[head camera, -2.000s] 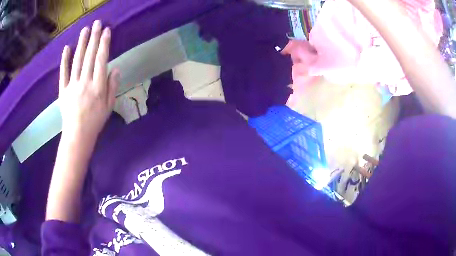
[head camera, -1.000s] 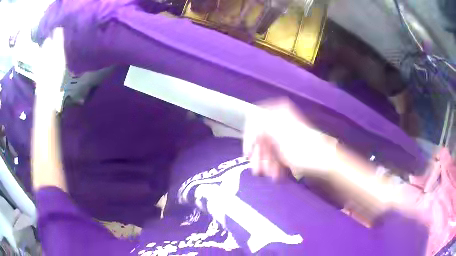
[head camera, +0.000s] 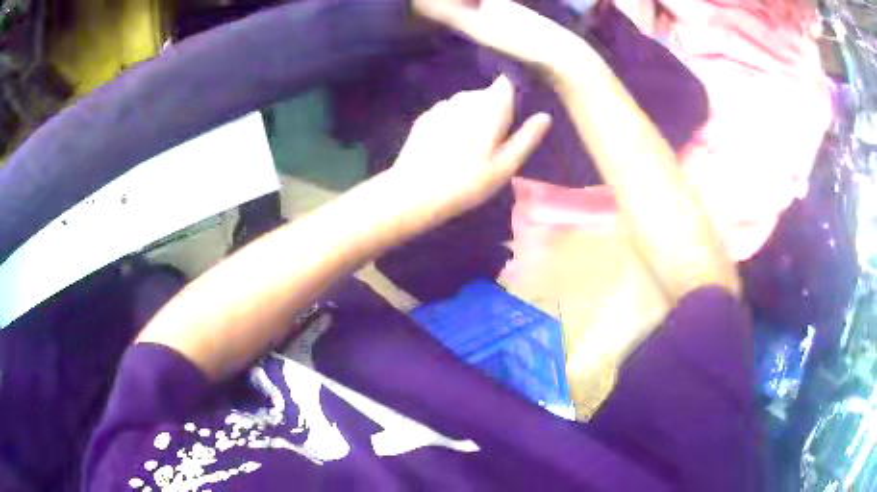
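Dark purple cloth (head camera: 567, 144) lies bunched at the right end of the padded pressing table (head camera: 240, 62) and hangs below its edge. My left hand (head camera: 457, 139) reaches across to this cloth, thumb apart and the other fingers bent or hidden; whether it grips the cloth is unclear. My right hand (head camera: 486, 19) is blurred at the top edge of the picture, over the table's end, with its fingers partly cut off. What it touches cannot be told.
A blue slotted crate (head camera: 500, 341) stands low, right of centre. Pink cloth (head camera: 750, 106) is heaped at the right. A white panel (head camera: 183, 183) runs below the padded edge. Something yellow (head camera: 106, 38) is beyond the table. Clear shiny plastic (head camera: 846, 384) is at the far right.
The view has swung, bringing the blue crate back into the picture. My left hand has come from the far left to the middle. My right hand has moved up to the top edge.
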